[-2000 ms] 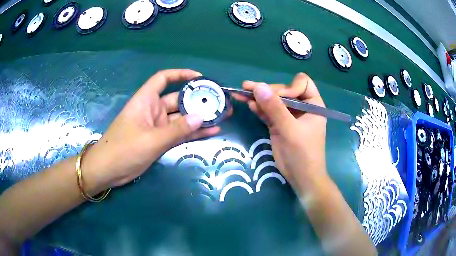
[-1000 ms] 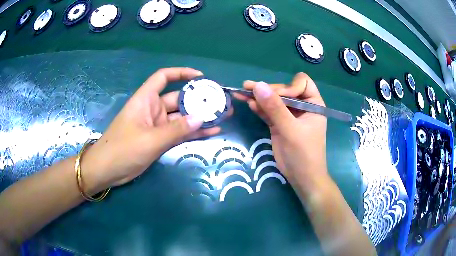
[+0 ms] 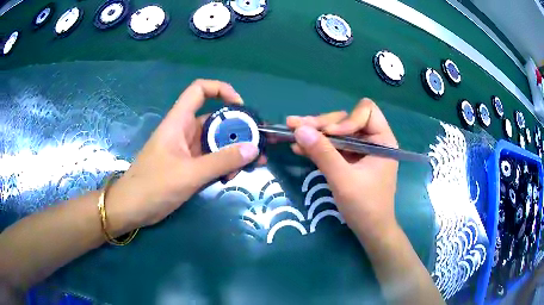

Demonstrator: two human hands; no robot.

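Observation:
My left hand (image 3: pixel 173 149) holds a round disc unit (image 3: pixel 234 132) by its black rim, with the thumb on its lower right face. The disc shows a white ring band around a blue-grey centre with a small hole. My right hand (image 3: pixel 352 161) grips slim metal tweezers (image 3: pixel 370 147). Their tip points left and meets the disc's right upper edge; whether an arc is between the tips I cannot tell. White arc-shaped pieces (image 3: pixel 288 230) lie in rows on the glossy sheet just below the hands, partly hidden by them.
A green conveyor belt (image 3: pixel 286 56) carries spaced discs (image 3: pixel 212 19) across the back and down the right. Dense overlapping white arcs (image 3: pixel 456 238) lie at the right. Beside them stands a blue tray (image 3: pixel 491 220) filled with discs. Clear film (image 3: pixel 59 137) with glare covers the left.
The held disc has moved slightly down and left and tilted, its centre now looking blue. My right hand and the tweezers have shifted slightly down. The belt's discs have moved right.

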